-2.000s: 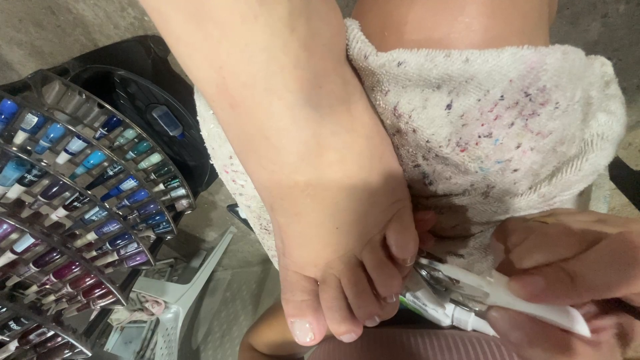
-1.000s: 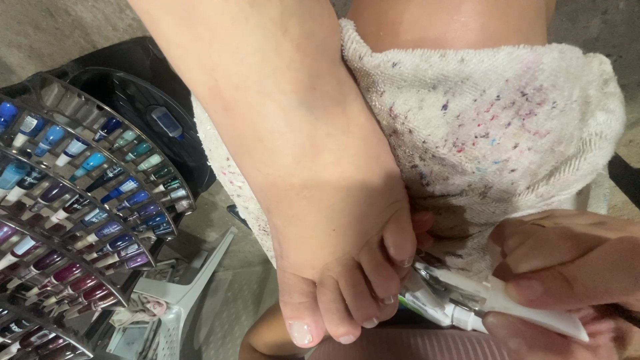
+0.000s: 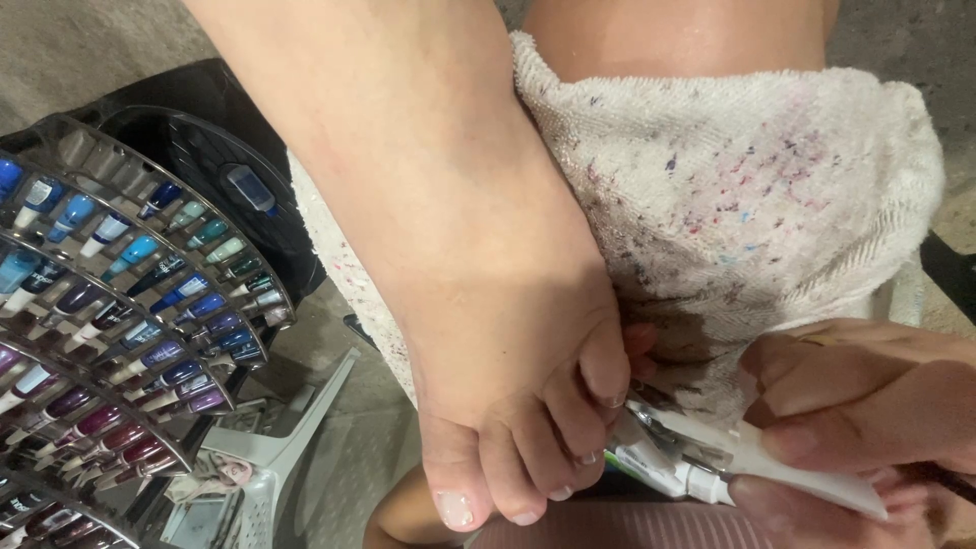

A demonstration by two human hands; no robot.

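A person's bare foot (image 3: 488,305) hangs in the middle, toes down, with a glossy big toenail. My right hand (image 3: 854,412) is closed on white-handled nippers (image 3: 732,450), whose metal jaws reach the outer side of the little toe. Of my left hand (image 3: 640,351), only fingertips show beside the little toe, against the foot's outer edge; the rest is hidden beneath the foot. A white towel (image 3: 732,198) with coloured specks lies under the foot and over the person's other leg. A white tube (image 3: 663,473) with a green part lies below the toes, partly behind the nippers.
On the left stands a tiered rack (image 3: 191,328) of nail polish bottles in blues, greens, purples and reds. Behind it is a black tray (image 3: 206,160) holding a small blue object. Light plastic furniture (image 3: 282,450) stands below, with a crumpled cloth (image 3: 217,473) beside it.
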